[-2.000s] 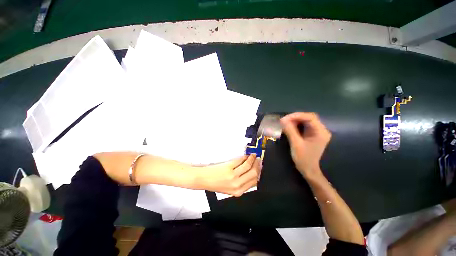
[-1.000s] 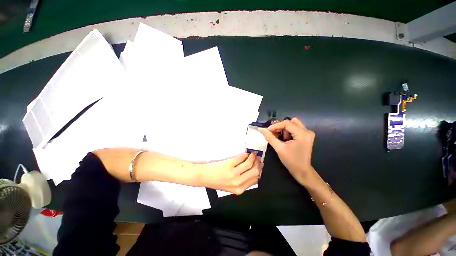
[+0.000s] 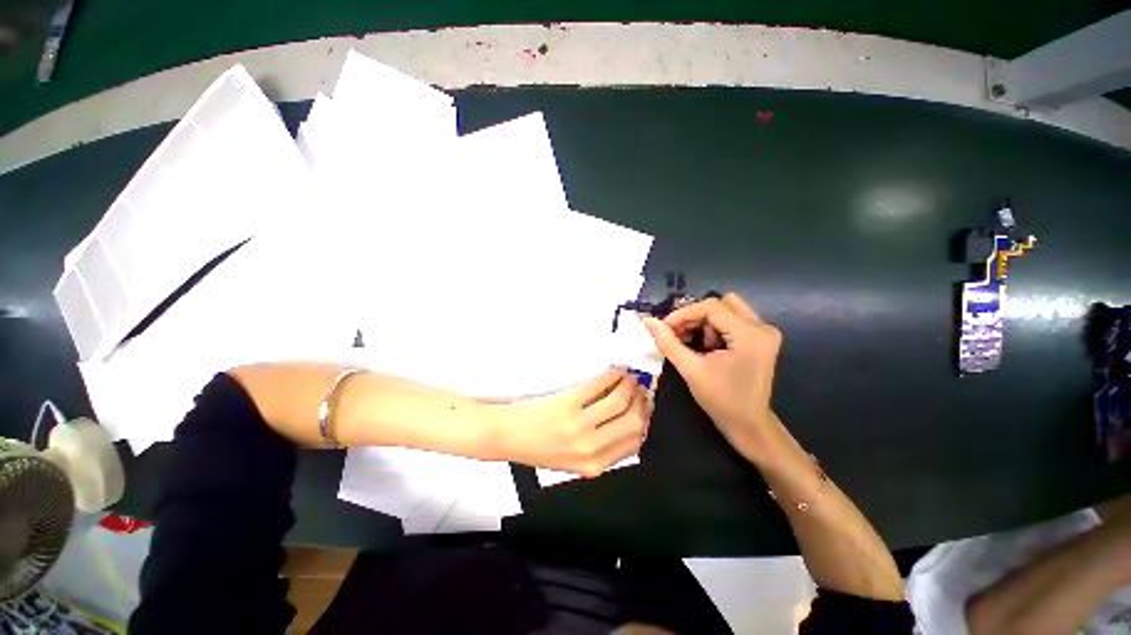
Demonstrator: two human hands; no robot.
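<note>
A module (image 3: 643,376) lies at the right edge of the white backing sheets, its dark parts at the far end. My left hand (image 3: 593,426) grips its near end. A pale adhesive patch (image 3: 635,344) lies over the module's upper part. My right hand (image 3: 723,360) pinches the patch's far right edge with thumb and index finger. The module's middle is mostly hidden by the patch and fingers. A sticker sheet with a row of grey rectangles (image 3: 130,211) lies at the far left of the paper pile.
Loose backing sheets (image 3: 422,248) overlap at centre left. One module (image 3: 982,310) lies at right, with a dark module pile (image 3: 1113,385) at the right edge. A fan (image 3: 31,515) stands at lower left. Another person's arm (image 3: 1054,583) is at lower right. A pale rail (image 3: 595,56) runs beyond.
Two seconds ago my right hand held the grey patch raised to the right of the module. It has moved left and the patch now lies over the module. My left hand has kept its grip.
</note>
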